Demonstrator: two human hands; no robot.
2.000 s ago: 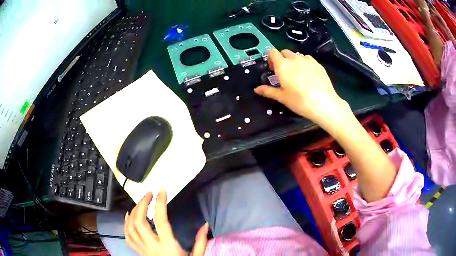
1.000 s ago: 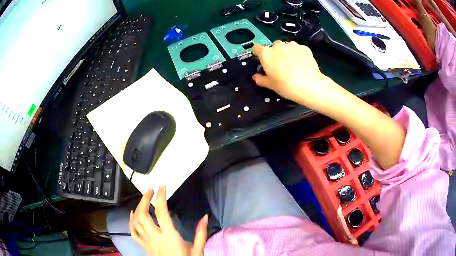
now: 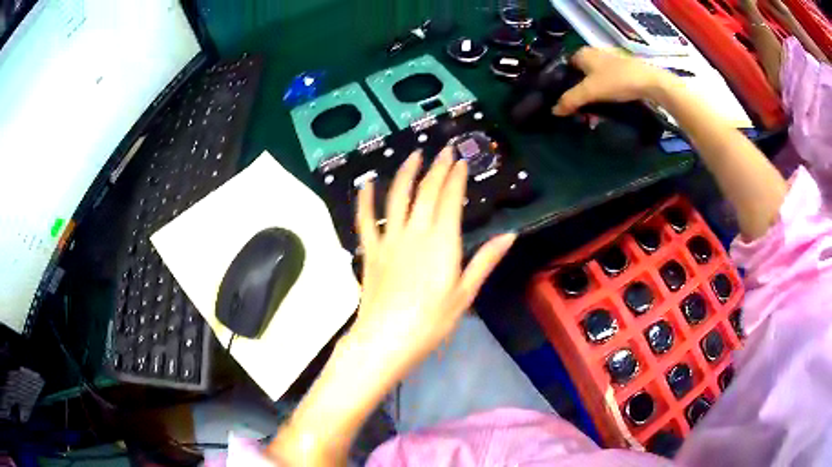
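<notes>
The black test fixture [image 3: 500,187] lies on the bench with its two green lids [image 3: 319,150] folded back. A round watch body [image 3: 476,155] sits in its right nest, with its sensor window up. My left hand [image 3: 410,255] is spread open over the front left of the fixture and covers most of the left nest. It holds nothing; whether its fingertips touch the fixture is unclear. My right hand [image 3: 616,80] is closed around the dark handheld scanner [image 3: 538,91] to the right of the fixture. The scanner's outline is blurred and partly hidden by the hand.
The mouse [image 3: 260,281] lies on pale paper [image 3: 315,319], beside the keyboard [image 3: 169,237] and monitor [image 3: 91,119]. Round black parts [image 3: 467,49] and a blue object [image 3: 304,87] lie behind the fixture. A red tray [image 3: 570,319] of watches stands lower right. Another person's sleeve [image 3: 807,119] shows far right.
My right hand has moved from the fixture's right nest to the scanner, exposing the watch. My left hand has moved from below the mouse paper up over the fixture.
</notes>
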